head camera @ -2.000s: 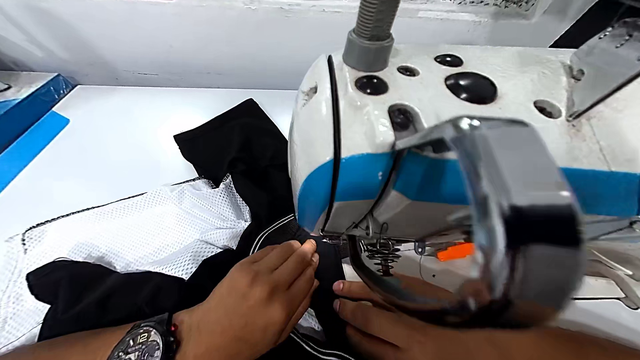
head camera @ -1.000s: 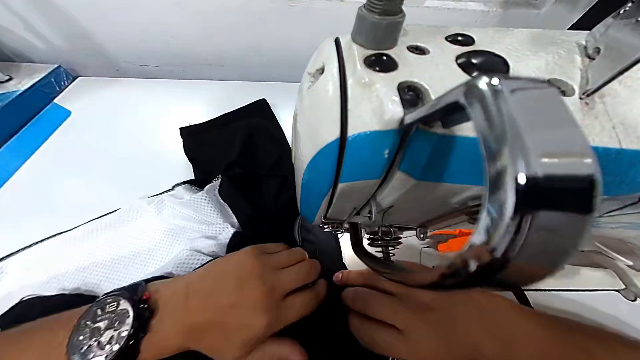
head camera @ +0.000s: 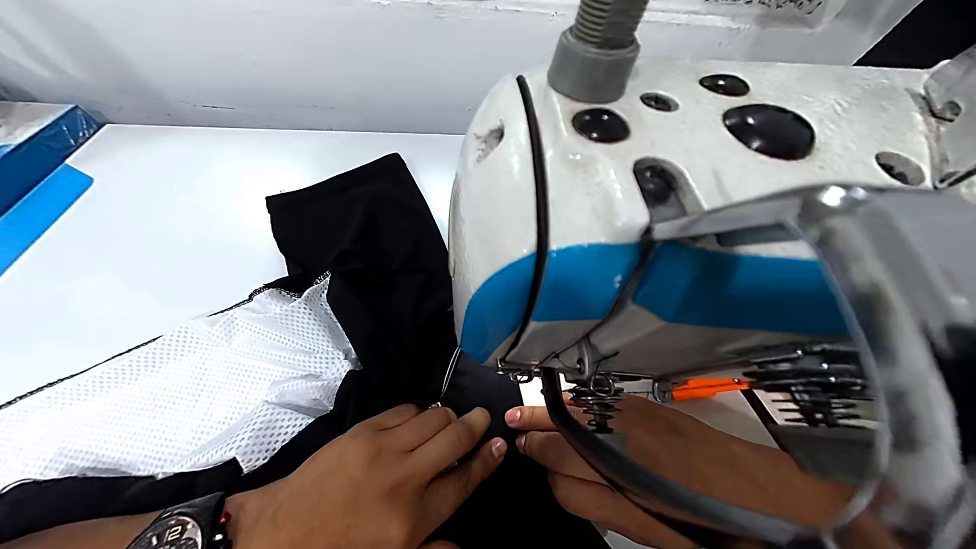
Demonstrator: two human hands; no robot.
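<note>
A black garment piece (head camera: 366, 252) with white mesh fabric (head camera: 236, 381) lies beside and under the head of a white and blue sewing machine (head camera: 602, 282). My left hand (head camera: 381, 473), with a watch on its wrist, rests on the black cloth, fingers bent and thumb near the index fingertip. Whether it pinches the cloth is unclear. My right hand (head camera: 640, 457) lies at the cloth's right edge, fingertips touching it, partly hidden behind the machine's curved metal guard. The needle area is just beyond my fingertips; the needle itself cannot be made out.
A chrome, curved metal part (head camera: 892, 305) stands in front at the right. A spring thread tensioner (head camera: 598, 400) and an orange piece (head camera: 709, 387) are low on the machine. Blue objects (head camera: 46, 198) lie at the table's left edge, with a white wall (head camera: 267, 69) behind.
The white mesh and black cloth have shifted beside my left hand. Both hands stay near the needle area, with the left fingers and thumb now placed differently on the cloth.
</note>
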